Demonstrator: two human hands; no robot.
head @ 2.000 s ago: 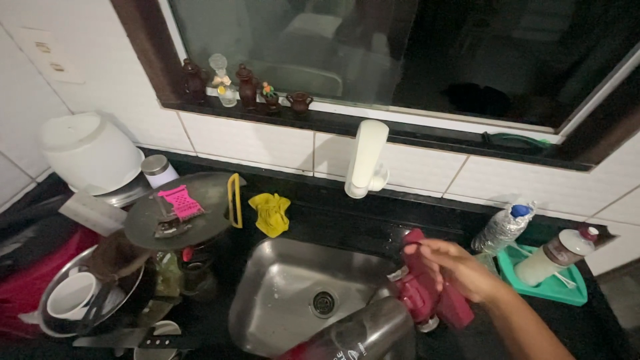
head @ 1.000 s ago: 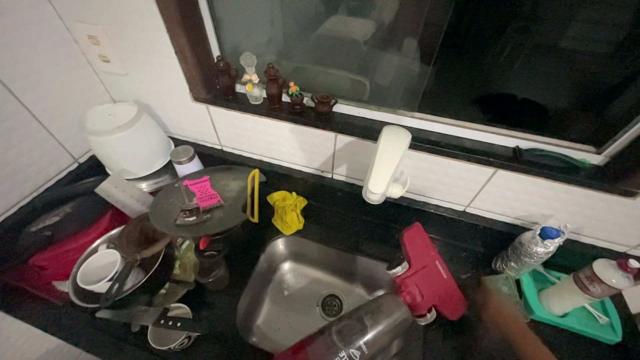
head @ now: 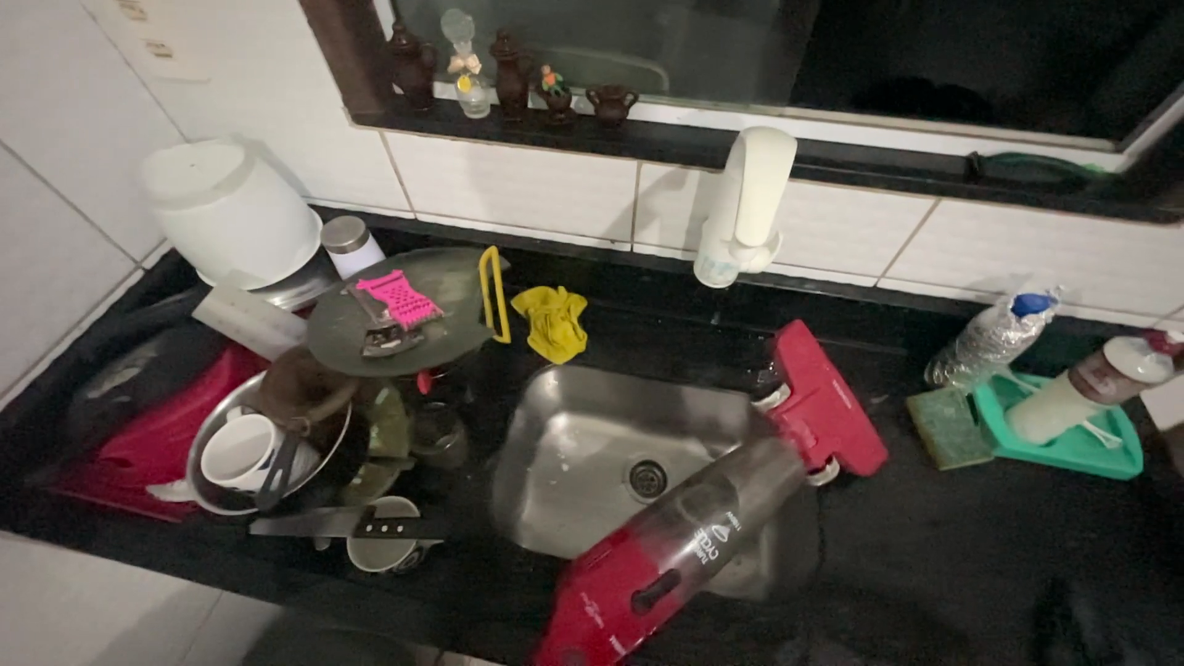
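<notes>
A red handheld vacuum cleaner [head: 647,555] with a clear dust container lies slanting across the stainless steel sink [head: 573,462], its lower end cut off by the bottom edge of the view. Its red wide floor head [head: 826,402] is at the sink's right side, over the black counter. Neither my left hand nor my right hand shows now, so what each holds or touches is hidden. Behind the sink a white tap or wall dispenser [head: 751,203] is fixed near the tiles. A crumpled yellow cloth [head: 553,324] lies on the counter behind the sink's left corner.
Stacked dishes crowd the left: a metal bowl [head: 199,462] with a white cup [head: 240,450], a knife [head: 314,524] across another cup [head: 384,546], and a glass lid [head: 416,351]. Right are a sponge [head: 950,427], a green tray [head: 1119,453] and bottles [head: 994,338]. Small ornaments [head: 511,79] line the sill.
My right hand was at the red floor head two seconds ago, then was blurred to its right, and is now out of view. The view has shifted somewhat.
</notes>
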